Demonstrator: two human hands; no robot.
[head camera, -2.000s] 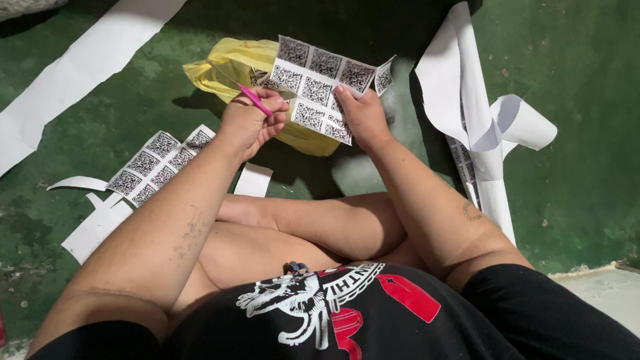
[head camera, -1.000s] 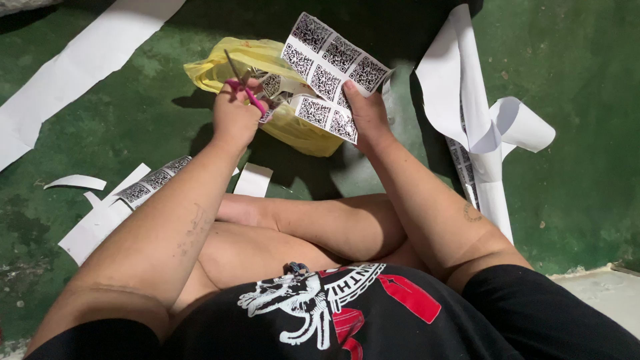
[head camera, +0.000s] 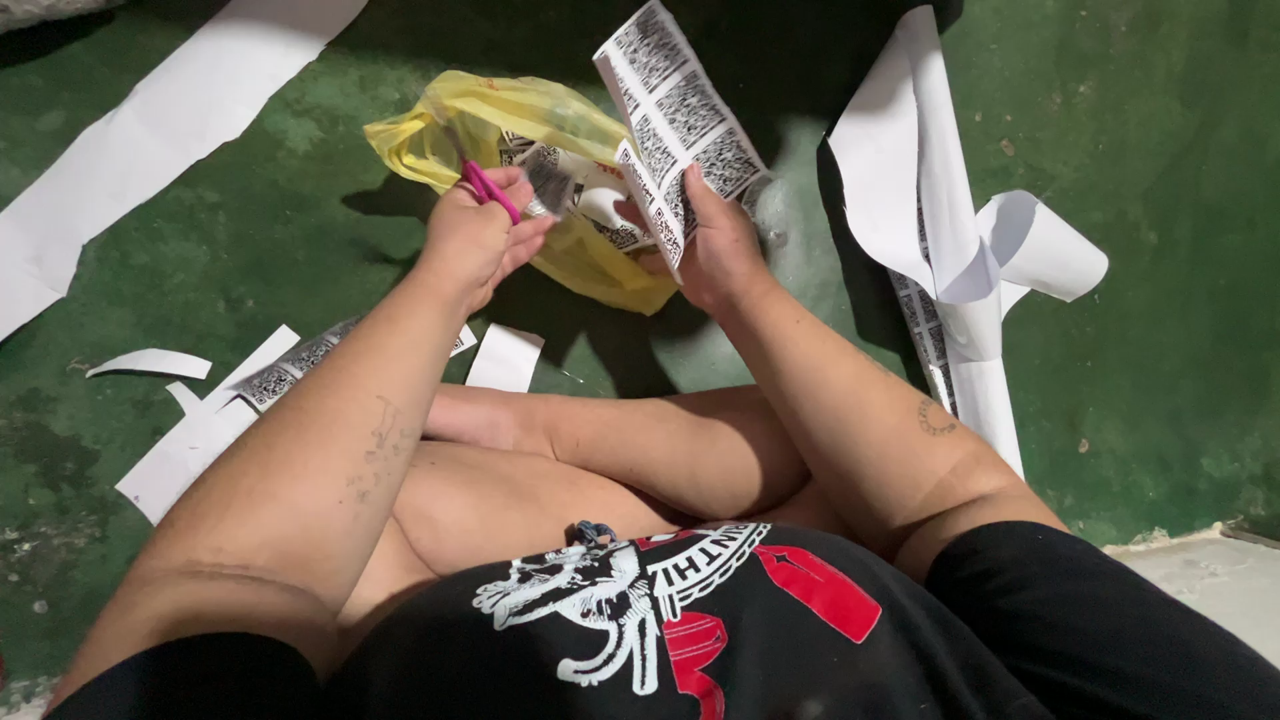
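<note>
My left hand (head camera: 478, 235) holds pink-handled scissors (head camera: 490, 190), whose blades point up and away over a yellow plastic bag (head camera: 590, 275). Just off its fingertips is a small, blurred printed piece (head camera: 548, 180) above the bag's mouth; whether the fingers touch it I cannot tell. In my right hand (head camera: 718, 240) is a paper sheet printed with square codes (head camera: 683, 105), gripped at its lower edge between thumb and fingers, with one side strip folded over. Inside the bag lie more printed and white pieces.
A long white paper strip (head camera: 150, 145) lies on the green floor (head camera: 1160, 400) at the left. Rolled white paper (head camera: 975, 330) is at the right. Beside my left forearm are white offcuts (head camera: 190, 450) and a printed sheet (head camera: 300, 370); another white piece (head camera: 506, 358) lies near my legs.
The printed sheet in my right hand has turned more upright, and its side strip is folded over. A small printed piece now shows by my left hand, which keeps the scissors.
</note>
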